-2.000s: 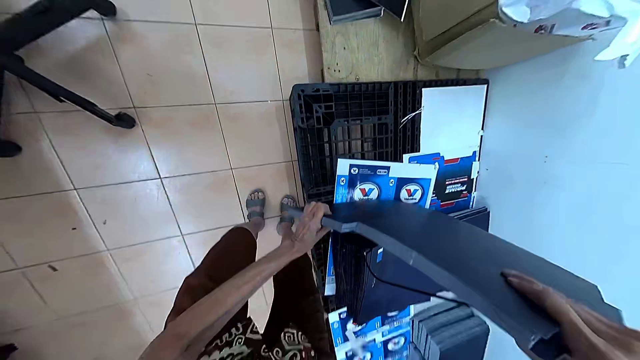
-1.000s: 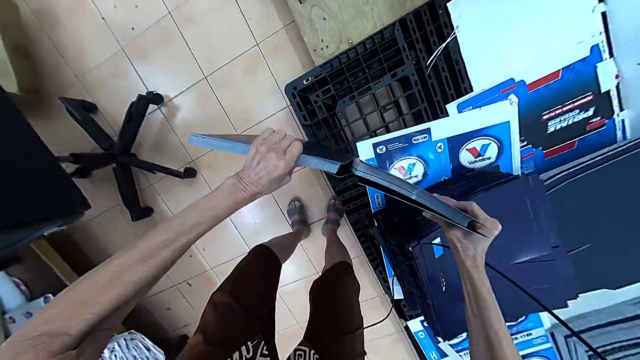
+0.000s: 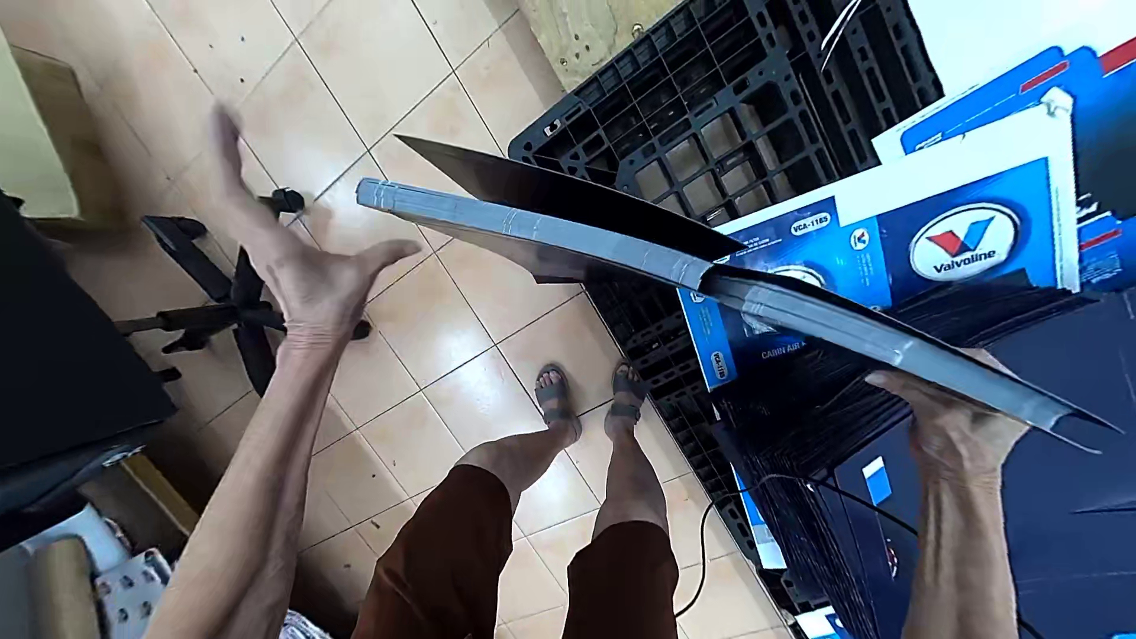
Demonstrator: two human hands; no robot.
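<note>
My right hand (image 3: 963,413) grips a stack of dark flat cardboard sheets (image 3: 621,253) near its right end, seen mostly along the grey edges. The stack slants across the view, and one dark sheet fans away from it at the upper left. My left hand (image 3: 302,266) is off the stack, slightly blurred, with thumb and fingers spread beside its left end. Below the stack lie dark folded cardboard pieces (image 3: 1047,382) and printed blue and white Valvoline carton sheets (image 3: 967,240).
A black plastic pallet (image 3: 692,80) lies under the cardboard on the right. A wheeled chair base (image 3: 231,311) stands on the tiled floor at left, near a black surface (image 3: 71,355). A thin black cable (image 3: 706,532) runs down beside the pallet.
My left hand, on the stack one second ago, has let go and opened to its left. One sheet now fans out from the stack. The view has shifted since the oldest frame.
</note>
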